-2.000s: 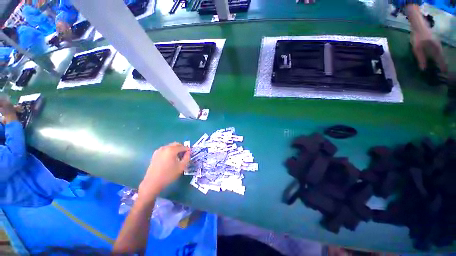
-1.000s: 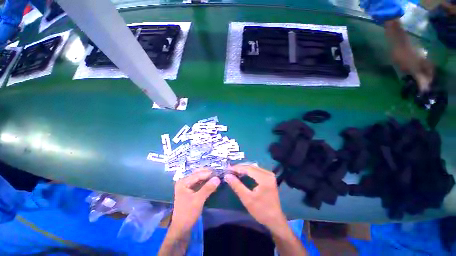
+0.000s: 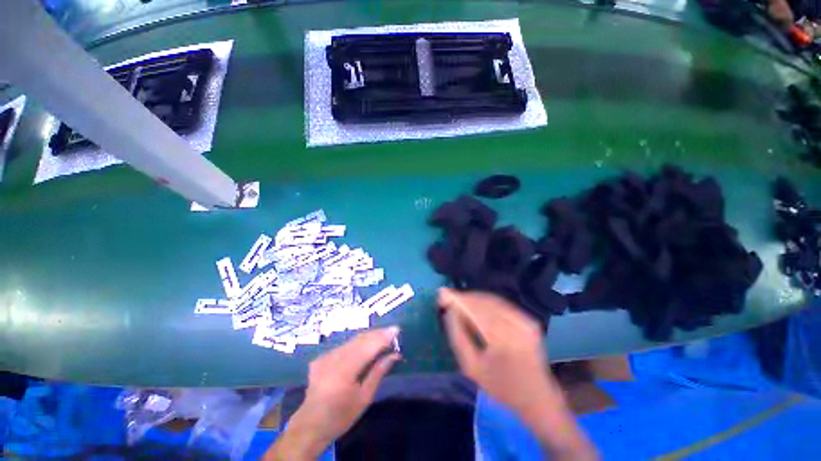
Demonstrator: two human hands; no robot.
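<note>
A loose pile of small white slotted plates lies on the green table left of centre. My left hand is at the near table edge, with a small pale slotted plate pinched between thumb and fingers. My right hand is blurred, just to the right, beside the near side of the smaller group of matte black pads. Its thumb and fingertips are close together; whether they hold anything is unclear. A larger heap of black pads lies further right.
A black frame unit lies on a white foam sheet at the back; another is at far left. A slanted support post stands left. Glossy black parts lie far right. Plastic bags and cardboard are below the edge.
My hands, together a second ago, are now apart, my right hand nearer the black pads. The view has shifted right, so table items appear further left. The other person's reaching arm is gone from view.
</note>
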